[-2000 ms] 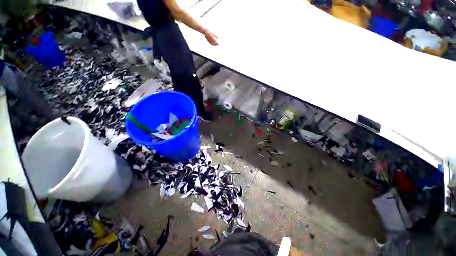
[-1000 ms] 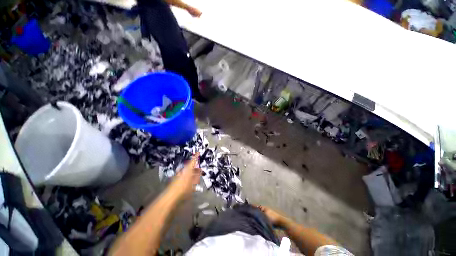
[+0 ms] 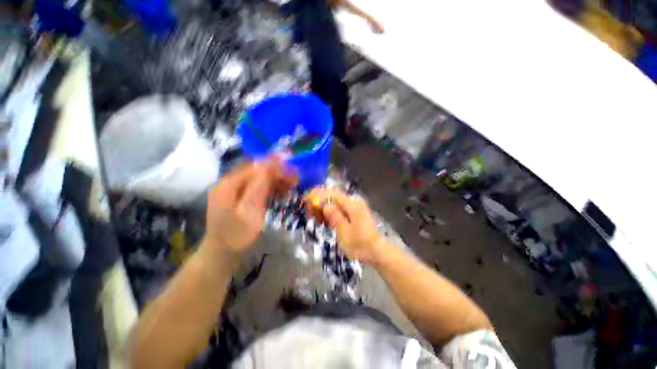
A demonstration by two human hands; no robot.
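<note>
Both hands are bare, blurred and raised over the floor in front of me, a short gap apart. My left hand (image 3: 241,205) is at centre left, its fingers bent and pointing towards my right hand; whether it holds anything is too blurred to tell. My right hand (image 3: 346,220) has its fingers curled around a small yellow-orange thing (image 3: 315,201) at the fingertips. The hands overlap the near edge of a blue bucket (image 3: 317,162) in the view, which has white and green scraps inside.
A white bin (image 3: 158,155) stands left of the bucket. Dark and white bundles (image 3: 54,216) lie on the left table. A long white table (image 3: 497,79) crosses the upper right. A person in dark clothes (image 3: 320,58) stands beside it. Offcuts (image 3: 338,267) litter the floor.
Both hands have come up together in front of me. My right hand now shows fully, with the yellow-orange thing. The view has turned left, showing more of the left table.
</note>
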